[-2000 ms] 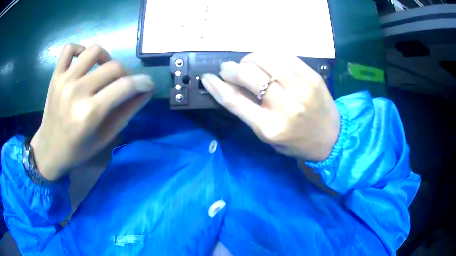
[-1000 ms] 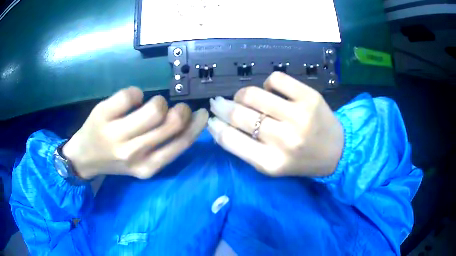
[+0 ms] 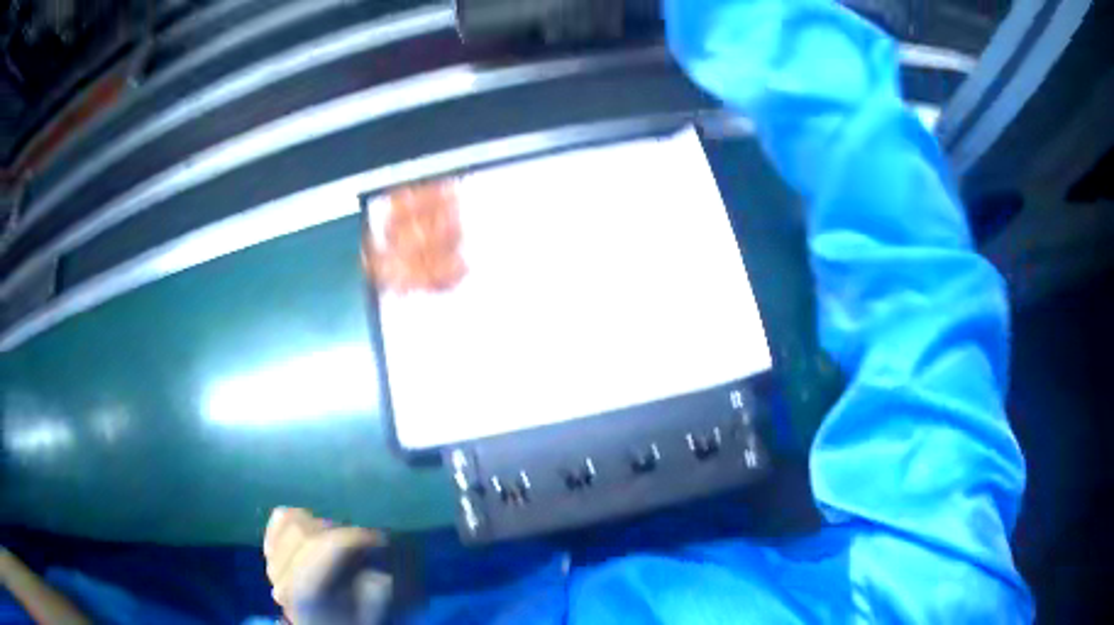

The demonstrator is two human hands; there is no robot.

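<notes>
The dark grey assembly fixture (image 3: 611, 477) lies tilted against the near edge of the white-lined parts tray (image 3: 586, 293). Four nests with bright dots show in a row, with silver screws at both ends. A blurred heap of copper-orange components (image 3: 422, 238) lies at the tray's upper left. My left hand (image 3: 305, 556) is small, blurred and partly cut off at the bottom, left of the fixture; whether it holds anything cannot be seen. My right arm in its blue sleeve reaches up past the tray's right side, and the hand is beyond the top edge.
Conveyor rails (image 3: 244, 134) with silver edges run behind the tray. The green bench mat (image 3: 159, 452) lies left of the tray, with bright glare on it. A dark object (image 3: 544, 17) is cut off at the top. A blurred skin-toned shape shows at the bottom left corner.
The view has tilted up, showing the whole tray and the rails. My right hand has left the fixture and gone out at the top. My left hand has moved away from it, lower left.
</notes>
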